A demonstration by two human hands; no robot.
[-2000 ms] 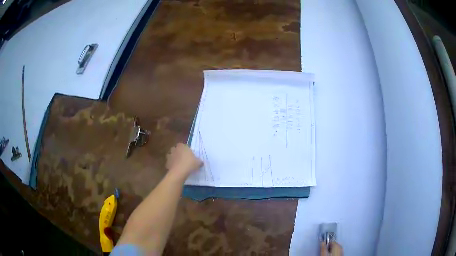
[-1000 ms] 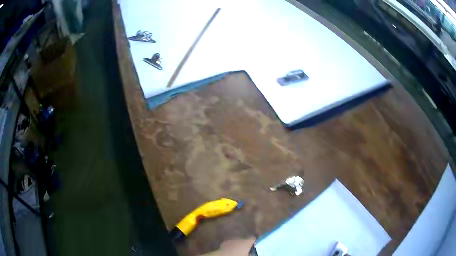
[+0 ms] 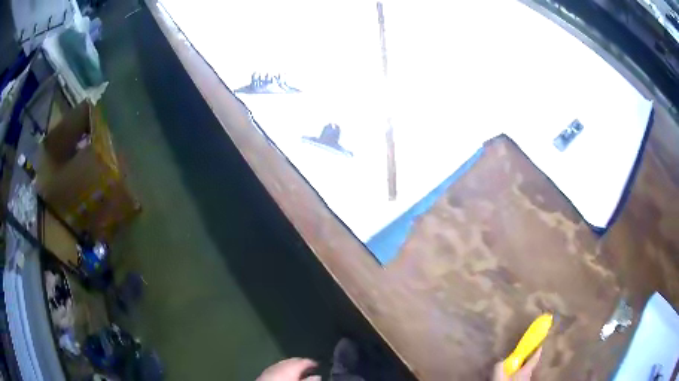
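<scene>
The yellow handheld electric cutter point(image 3: 530, 344) is at the bottom right, over the brown table. My right hand point(image 3: 519, 370) has its fingers around the cutter's lower body; the picture's bottom edge cuts it off. My left hand point(image 3: 287, 370) is at the bottom edge, over the dark area beside the table, partly cut off, with fingers slightly apart and nothing seen in it. The paper marker point(image 3: 476, 82) covers the lay, whose blue-teal edge point(image 3: 428, 212) shows at the notch.
Two clips point(image 3: 327, 139) and a narrow brown strip point(image 3: 386, 111) lie on the marker, with a metal block point(image 3: 568, 135). Another clip point(image 3: 616, 321) is on the table point(image 3: 476, 275) beside the white-topped cut piece point(image 3: 649, 342). A cardboard box point(image 3: 89, 175) stands left, across the green floor.
The view has swung left towards the table edge and floor. My right hand has left the metal block and taken hold of the yellow cutter. My left hand is away from the cut piece.
</scene>
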